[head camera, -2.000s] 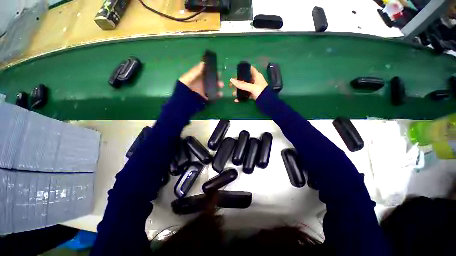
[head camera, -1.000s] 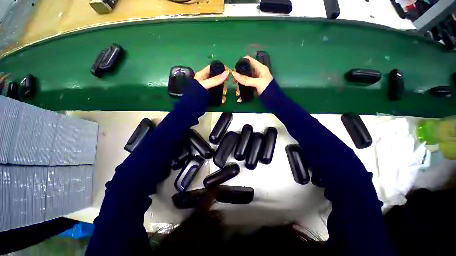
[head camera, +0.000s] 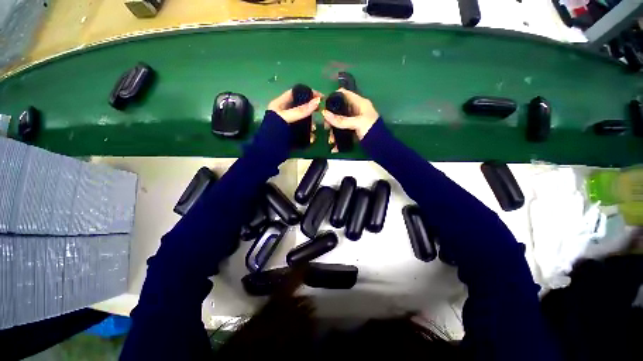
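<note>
My left hand holds a black plastic housing upright above the green conveyor belt. My right hand holds another black housing beside it, with a small gap between the two. Fingers cover part of each. A squarish black unit lies on the belt left of my left hand. A further housing on the belt is partly hidden behind my right hand. Loose reserve housings lie in a cluster on the pale table, some hidden under my left sleeve.
More housings lie along the belt at left and right. Tall grey ribbed stacks stand at left. Crumpled white plastic and a yellow-green item are at right. A tan board lies beyond the belt.
The housings on the belt have shifted left. The squarish unit has come into view left of my left hand. Both hands have drawn closer together, still holding the housings, now upright.
</note>
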